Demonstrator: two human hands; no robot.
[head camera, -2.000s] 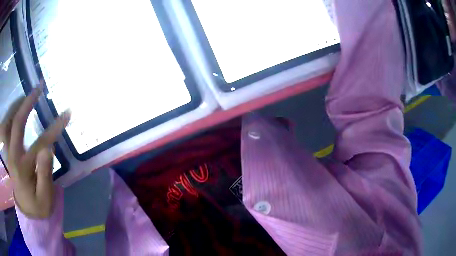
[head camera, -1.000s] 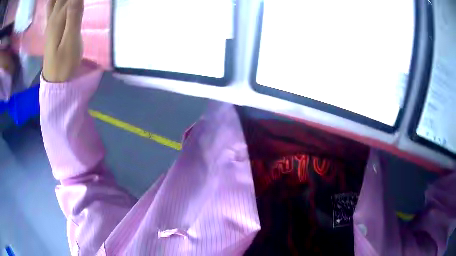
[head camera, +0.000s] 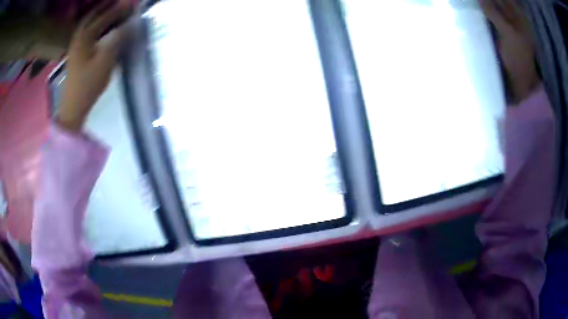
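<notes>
Three lit tablets lie side by side: a left tablet (head camera: 112, 180), a middle tablet (head camera: 255, 124) and a right tablet (head camera: 430, 106). Their screens glare white inside black borders, with pale margins around them. My left hand (head camera: 90, 62) is over the upper part of the left tablet, its fingers blurred near the top edge. My right hand (head camera: 514, 47) is at the upper right edge of the right tablet, partly cut off by the picture's top. Whether either hand grips anything cannot be told.
A pink-red bench surface (head camera: 25, 131) shows at the left. Dark layered edges (head camera: 551, 93) stand at the far right. Part of another person's sleeve (head camera: 9, 280) shows at the lower left, beside something blue. The floor has a yellow line (head camera: 137, 299).
The view has swung, and three tablets now fill the middle. My left hand has moved from the bench to over the left tablet. My right hand has come into view at the upper right.
</notes>
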